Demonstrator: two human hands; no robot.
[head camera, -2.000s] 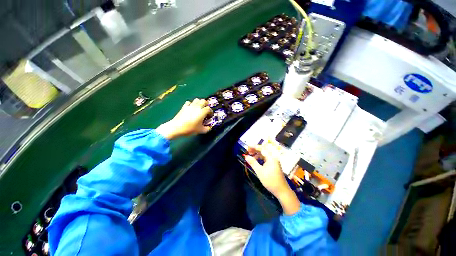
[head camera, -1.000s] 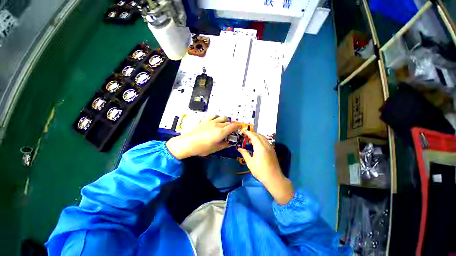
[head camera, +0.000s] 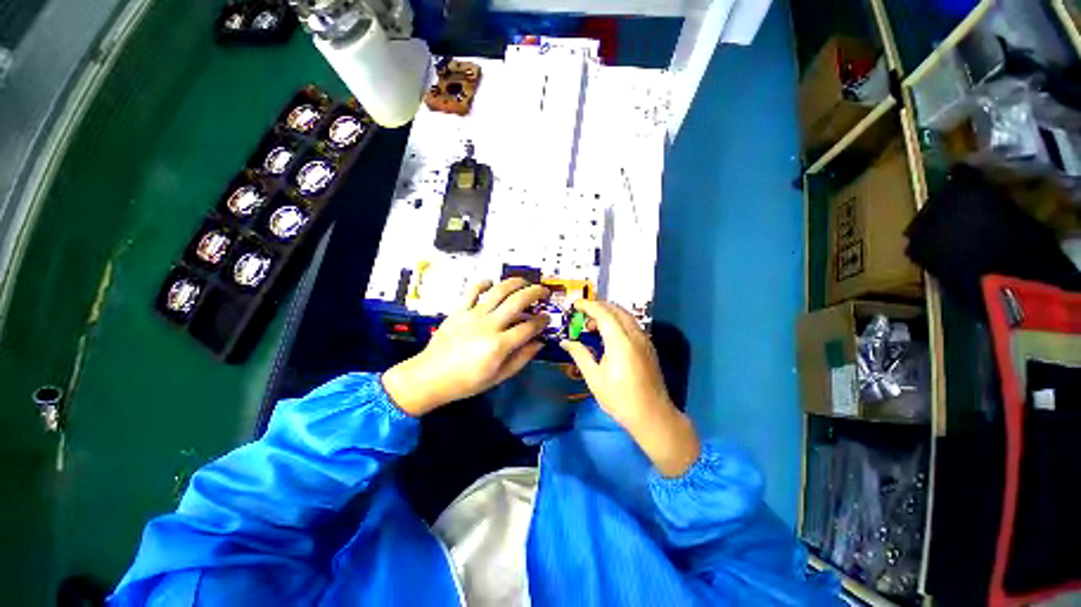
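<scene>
A small round unit (head camera: 554, 317) with a silver ring is at the orange fixture (head camera: 576, 288), at the front of the white base plate (head camera: 557, 178). My left hand (head camera: 486, 338) has its fingertips on the unit's left side. My right hand (head camera: 616, 352) is at its right side, with a small green piece (head camera: 579, 324) between thumb and fingers. The fingers partly hide the unit and the fixture. The black tray (head camera: 225, 332) lies on the green surface at the left, with silver rounds in most pockets and a bare pocket at its near end.
The white press head (head camera: 389, 89) hangs over the plate's rear left. A brown block (head camera: 453, 87) and a black block (head camera: 464, 209) sit on the plate. A loose ring-shaped part (head camera: 48, 396) lies far left. Shelves with boxes (head camera: 871, 255) stand right.
Since the earliest frame, my left hand has moved from the black tray to the fixture, and my right hand has joined it. A green piece now shows at my right fingertips where red showed before.
</scene>
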